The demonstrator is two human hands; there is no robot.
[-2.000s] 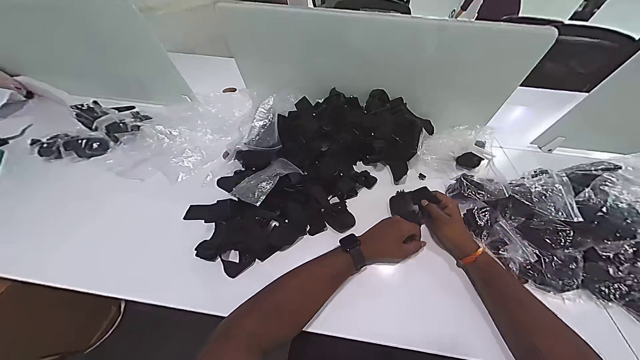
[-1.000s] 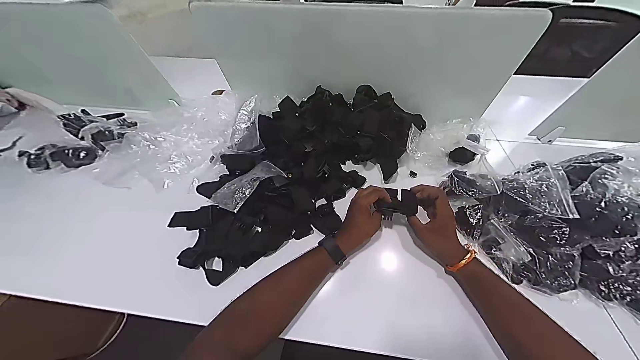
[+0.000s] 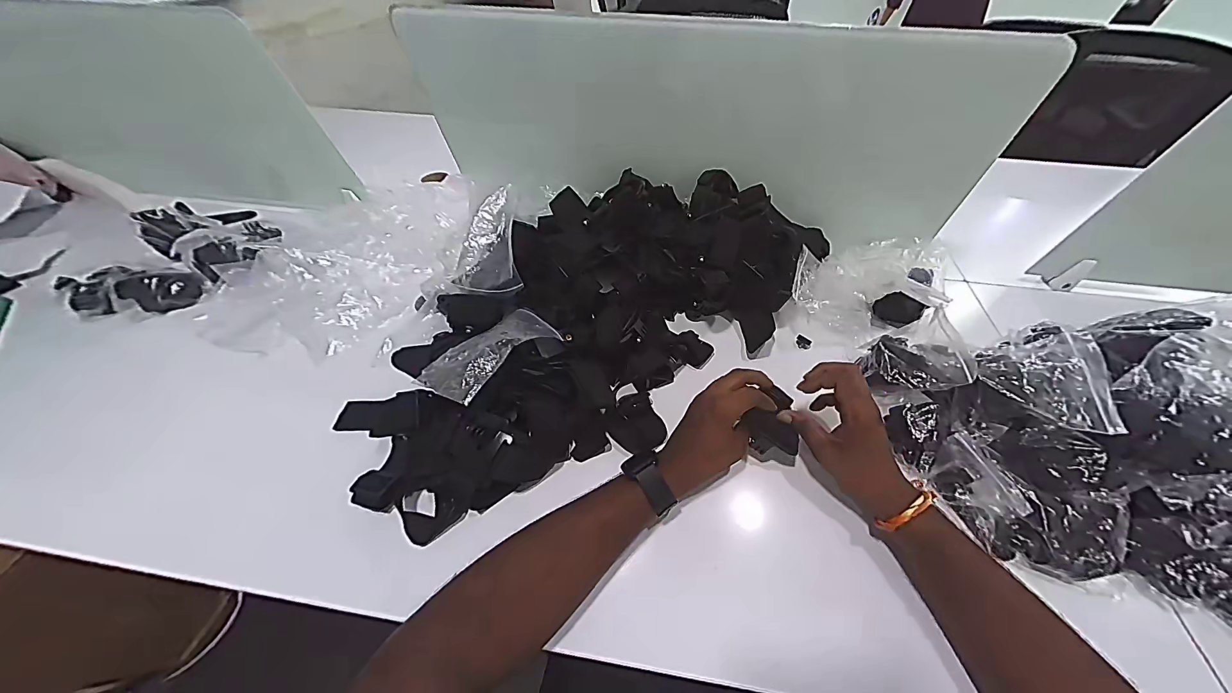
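My left hand [image 3: 717, 428], with a dark watch at the wrist, grips a small black folded piece [image 3: 773, 433], which looks like fabric, just above the white table. On its right side my right hand [image 3: 847, 433] touches the piece with the thumb, while its fingers are raised and curled apart from it. An orange band circles my right wrist. Left of and beyond my hands lies a large heap of black pieces [image 3: 664, 250], some spread toward the table's near edge. What exactly the pieces are, I cannot tell.
Clear plastic bags filled with black items [image 3: 1049, 433] lie at the right. Loose clear plastic bags [image 3: 356, 269] are left of the heap, beside bagged dark items [image 3: 159, 289]. A frosted partition [image 3: 731, 106] stands behind the heap. Part of another person's hand [image 3: 29, 173] shows far left.
A second ago both hands held the black piece between them; now the right fingers have come off it and only the thumb touches. Two seconds ago the hands were farther right.
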